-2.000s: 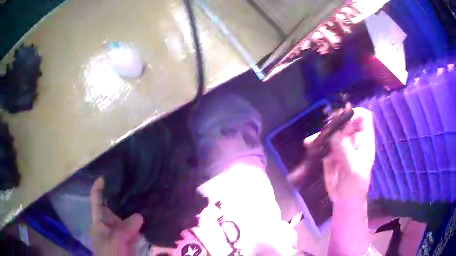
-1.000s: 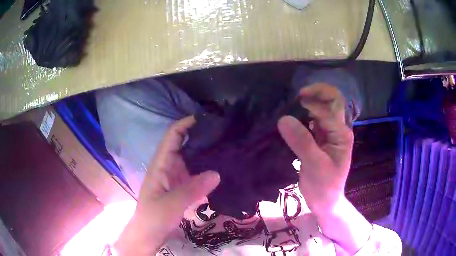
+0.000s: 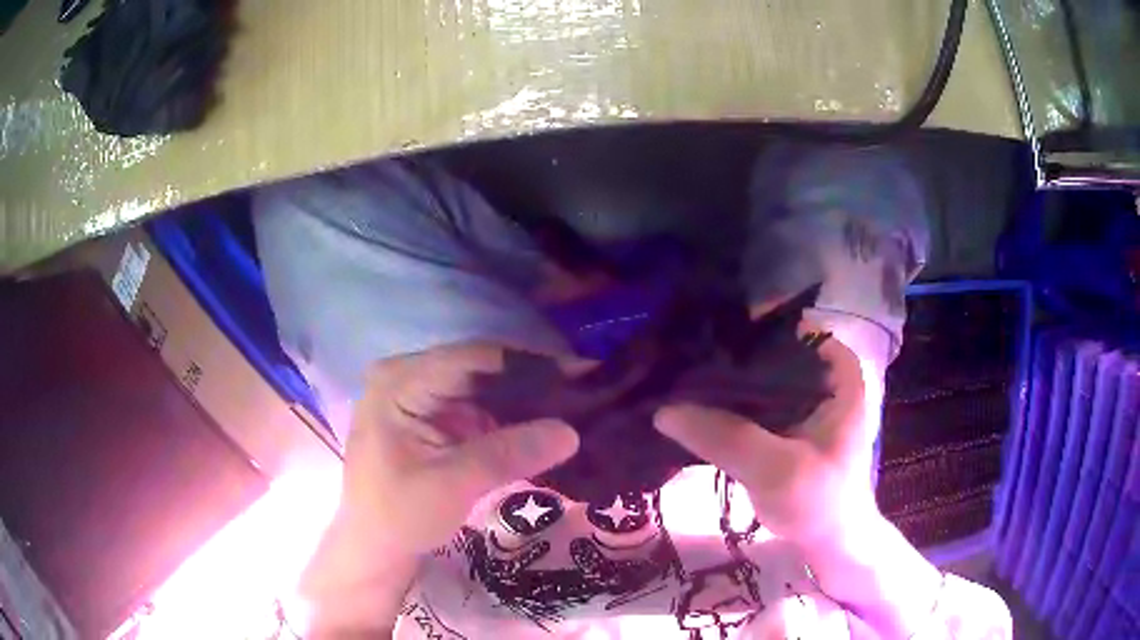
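Observation:
A black, ragged-edged fabric-like piece [image 3: 625,419] is held over my lap, creased and with pointed edges. My left hand [image 3: 456,438] holds its left side, with the thumb on top and the fingers beneath. My right hand [image 3: 775,438] holds its right side the same way, the thumb pressing on the upper face. The two thumbs point towards each other with a small gap between them. Most of the fingertips are hidden under the piece. Whether it is one layer or several, I cannot tell.
The yellowish film-covered table [image 3: 375,75] lies ahead, with a dark ragged clump [image 3: 148,63] at its left and a black cable [image 3: 940,75] at its right. A cardboard box [image 3: 188,350] stands at left. A blue-rimmed crate [image 3: 956,413] and a ribbed violet basket [image 3: 1069,475] are at right.
Two seconds ago my hands were far apart, the right one at the crate. Since one second ago, the thumbs have come closer together on the black piece, which looks more gathered and less spread.

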